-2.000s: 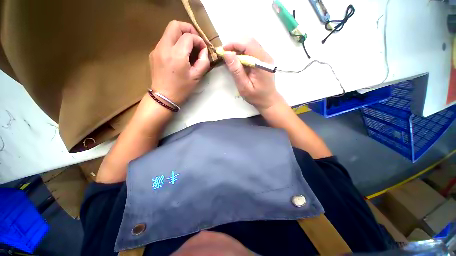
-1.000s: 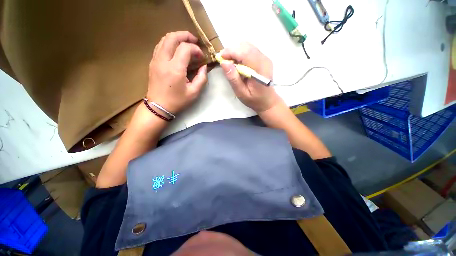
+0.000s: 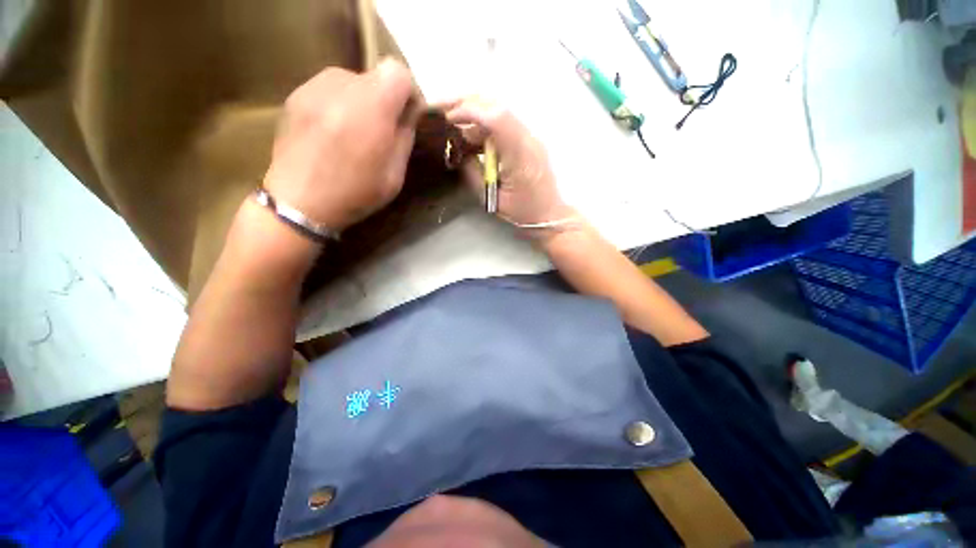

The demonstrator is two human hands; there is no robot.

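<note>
The tan-brown bag body (image 3: 171, 96) lies at the left, its near part blurred and folded. My left hand (image 3: 340, 145) is closed on the bag's edge beside the light strap edge (image 3: 369, 32). My right hand (image 3: 519, 166) holds the cream-yellow thread burner pen (image 3: 491, 177), its rear end towards me. Its fingertips also touch a dark brown bag corner with a small glinting piece (image 3: 454, 145). The pen's tip is hidden. The pale burner cord (image 3: 544, 225) runs past my right wrist.
A green-handled tool (image 3: 610, 94) and grey-blue snips (image 3: 655, 48) with a black cord loop lie on the white table (image 3: 738, 139). Blue crates (image 3: 894, 294) stand below right, another blue crate (image 3: 54, 487) below left. Part of a person shows at lower right (image 3: 845, 417).
My left hand has moved left and closed over the bag's edge. The bag has been lifted and shifted. The pen has swung from pointing up-left to nearly upright. A person's limb has appeared at lower right.
</note>
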